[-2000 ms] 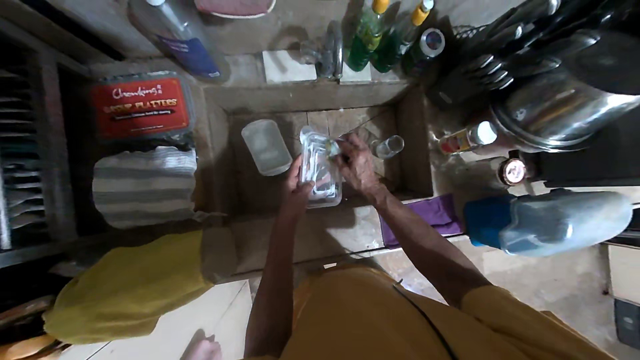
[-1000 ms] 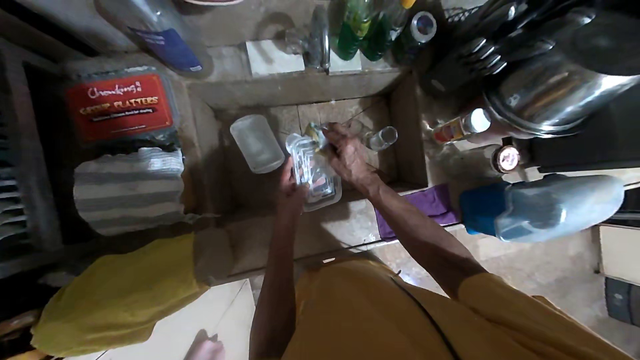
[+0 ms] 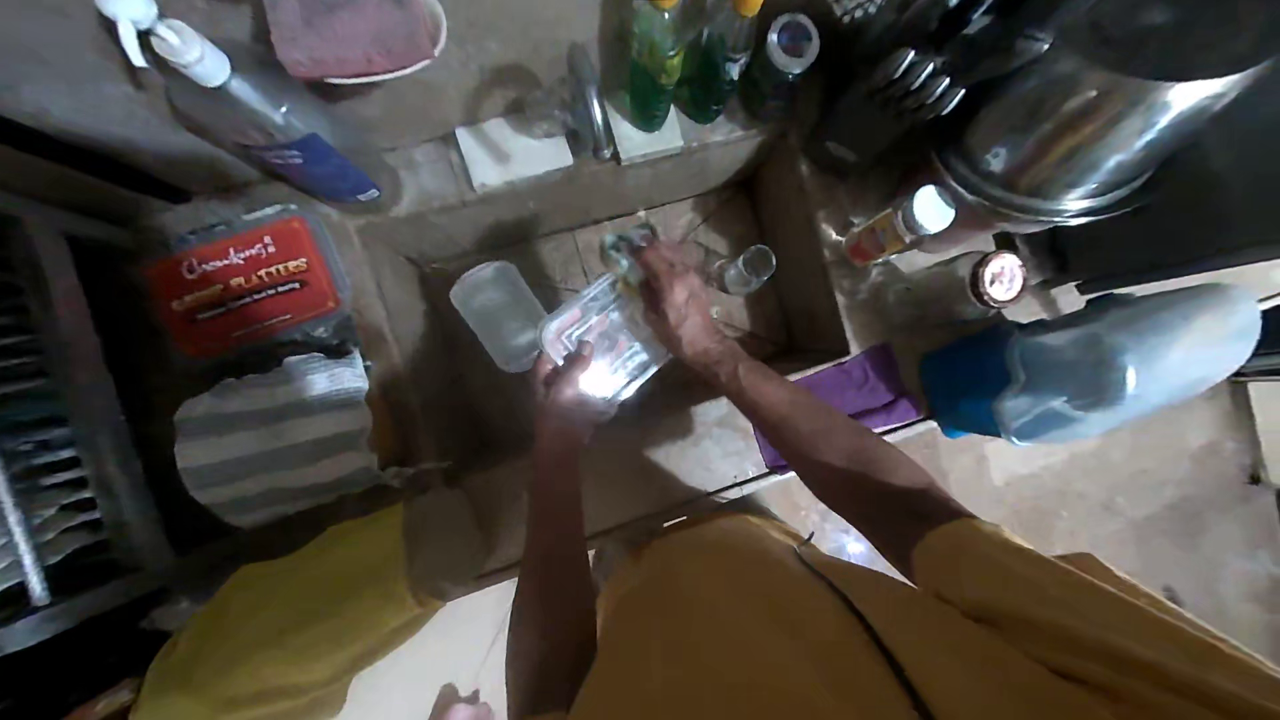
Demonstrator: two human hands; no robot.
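Over a tiled sink basin, my left hand grips the lower left side of a clear plastic food container, which is tilted. My right hand is at the container's upper right edge, its fingers on a greenish sponge or scrubber that is partly hidden and blurred. A translucent plastic container lies in the basin to the left of my left hand. To the right of my right hand, a clear drinking glass lies in the basin.
Behind the basin are a metal faucet, green liquid bottles and a spray bottle. At right sit a steel pot, a jar and a purple cloth. A striped cloth and a red-labelled platter pack lie at left.
My right hand and the sponge have moved from over the container to its upper right edge. The container in my left hand is tilted differently.
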